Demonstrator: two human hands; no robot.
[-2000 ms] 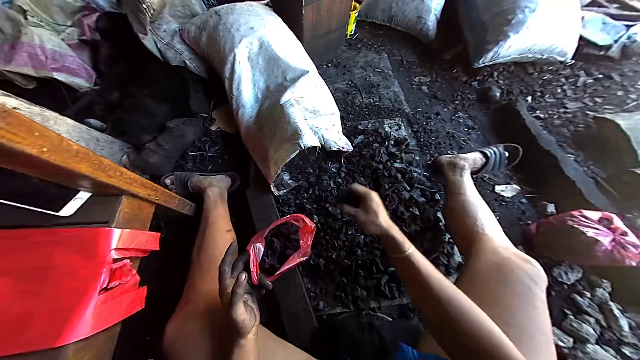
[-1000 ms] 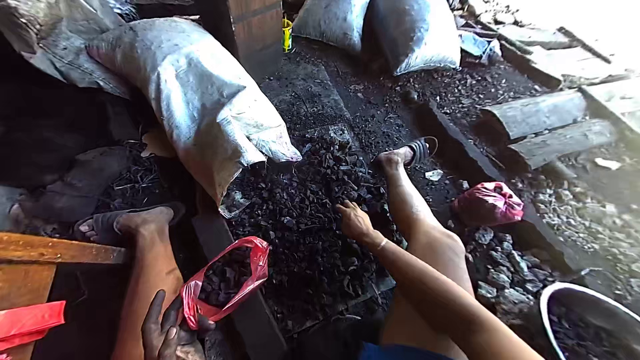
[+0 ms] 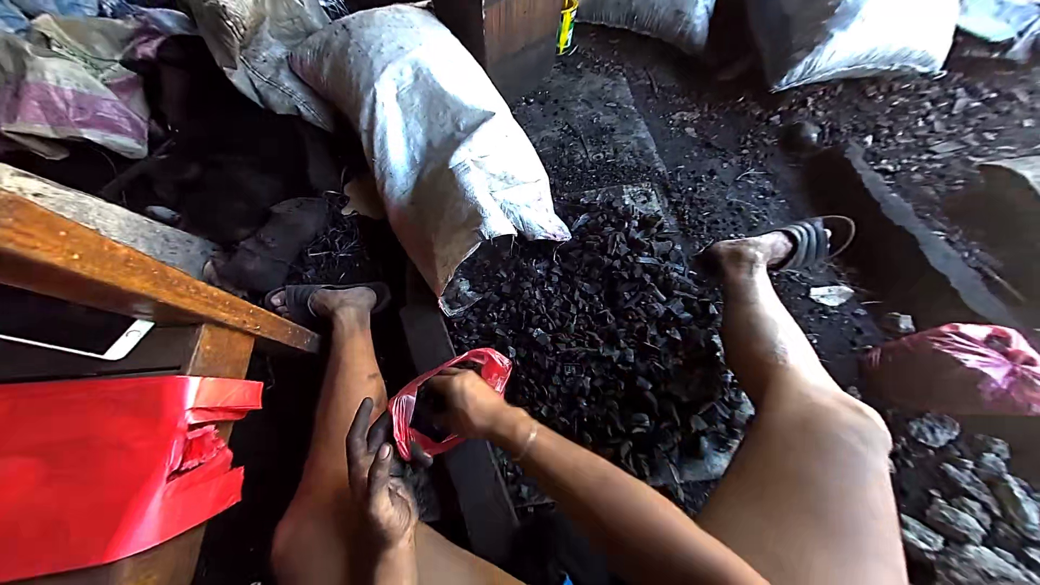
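My left hand (image 3: 383,479), blackened with dust, holds the rim of a red plastic bag (image 3: 494,367) near my left shin. My right hand (image 3: 467,402) reaches into the mouth of that bag; its fingertips are hidden inside, so whether they hold charcoal cannot be seen. Right of the bag, a heap of broken charcoal (image 3: 601,325) lies on the ground between my feet. A white woven sack (image 3: 439,130) lies on its side behind the heap, its open end towards the charcoal.
A wooden bench frame (image 3: 146,264) stands at the left, with a phone (image 3: 126,340) and flat red plastic bags (image 3: 89,471) on it. A tied pink bag (image 3: 959,370) and grey lumps (image 3: 959,520) lie at the right. Full sacks (image 3: 853,41) stand at the back.
My right hand has moved from the charcoal heap, where it was a second ago, leftward into the red bag. My left hand still holds the bag. The view has swung left.
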